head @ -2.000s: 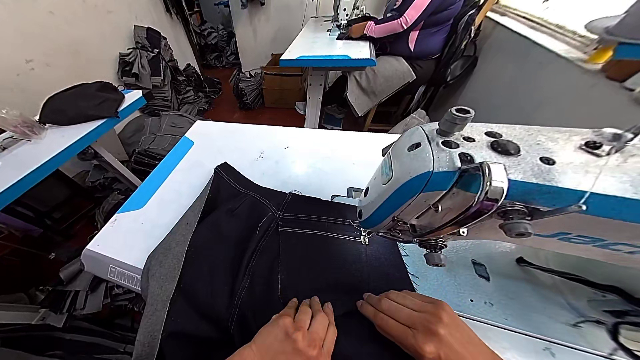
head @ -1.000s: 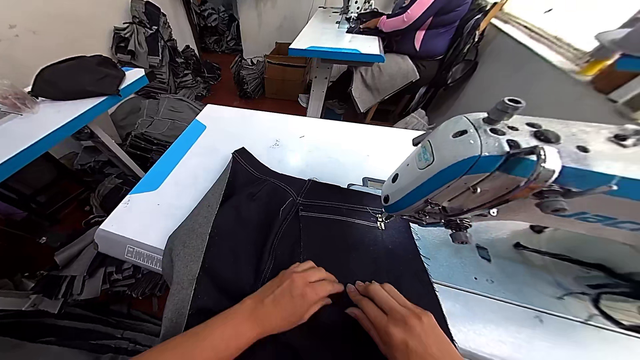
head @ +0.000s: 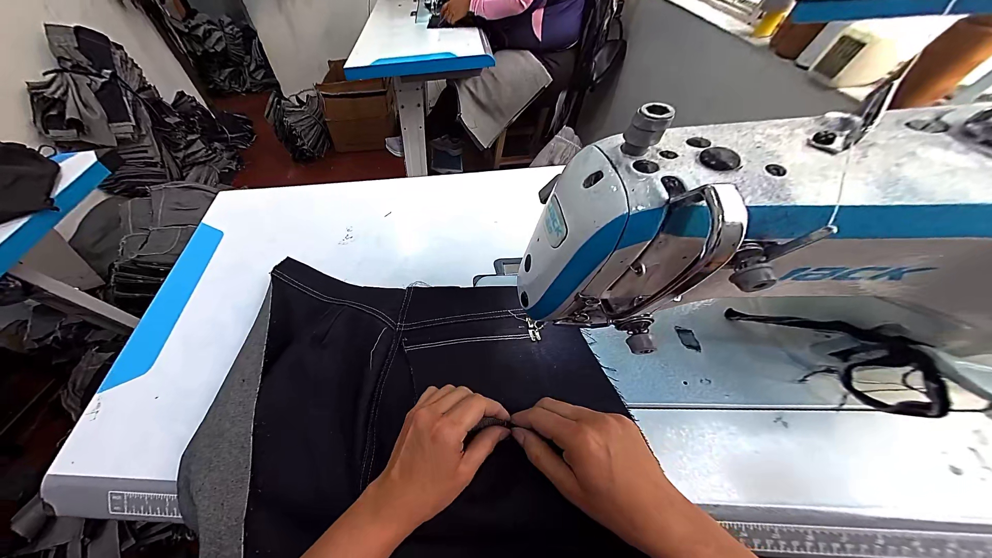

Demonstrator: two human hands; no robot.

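Observation:
A dark denim garment panel [head: 325,403] with pale double stitching lies on the white sewing table [head: 310,209], its grey underside showing at the left edge. The presser foot [head: 534,329] of a Jack industrial sewing machine [head: 620,225] rests on the panel at the right end of the stitched lines. My left hand [head: 446,442] pinches a small fold of the denim between thumb and fingers, below the foot. Touching it at the fingertips, my right hand [head: 585,453] pinches the same fold from the right.
Black cord or fabric strips [head: 891,364] lie on the machine bed at right. A person [head: 527,31] sits at another sewing table [head: 418,54] behind. Bundles of grey and dark cloth [head: 147,132] and a cardboard box [head: 356,112] stand on the floor. A side table [head: 70,201] is at left.
My hands, earlier flat on the denim and apart, have come together and now pinch up a fold of it. The view has shifted closer to the table.

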